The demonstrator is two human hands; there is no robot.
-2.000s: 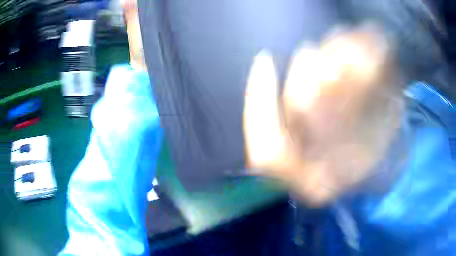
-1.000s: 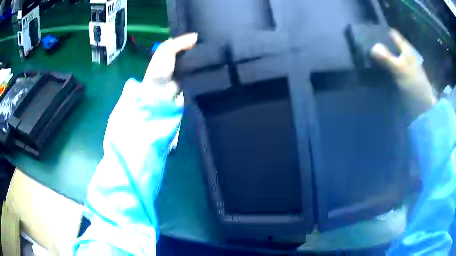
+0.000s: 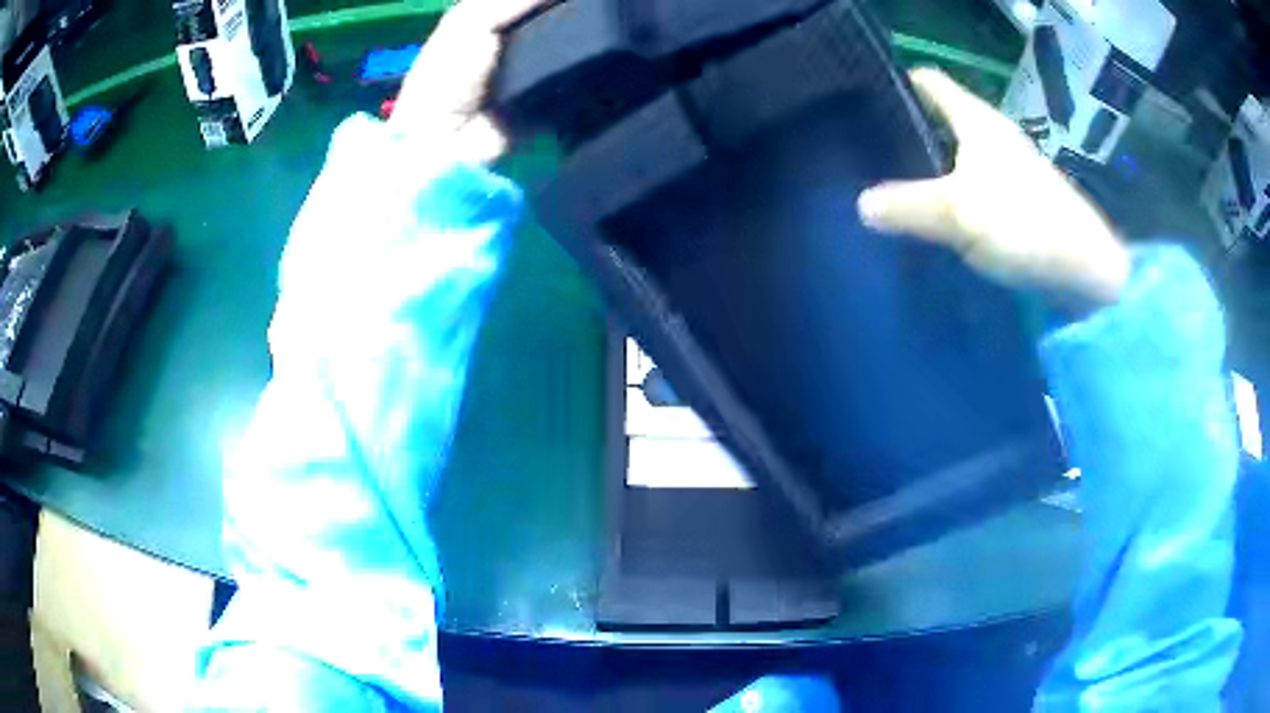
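A black foam tray (image 3: 822, 293) with a deep recess is held tilted above the bench. My right hand (image 3: 996, 195) grips its right edge, thumb over the rim. My left hand (image 3: 467, 77) grips dark foam at the upper left; whether this is a separate tray is unclear, and its fingers are partly hidden. Below, another black foam tray (image 3: 683, 543) lies on the green mat near the front edge, partly covered by the held tray. White printed papers (image 3: 683, 463) show on or beside it.
Black trays (image 3: 84, 327) lie at the left. Upright printed boxes stand at the far left (image 3: 237, 70) and far right (image 3: 1086, 77). Blue-fronted testers (image 3: 390, 63) lie near the far side. A brown carton (image 3: 119, 585) stands at the lower left, beyond the bench edge.
The held foam has turned and tilted; the right-hand tray now angles down to the right. The tray and papers beneath have come into view. Both hands have shifted, and the view has moved.
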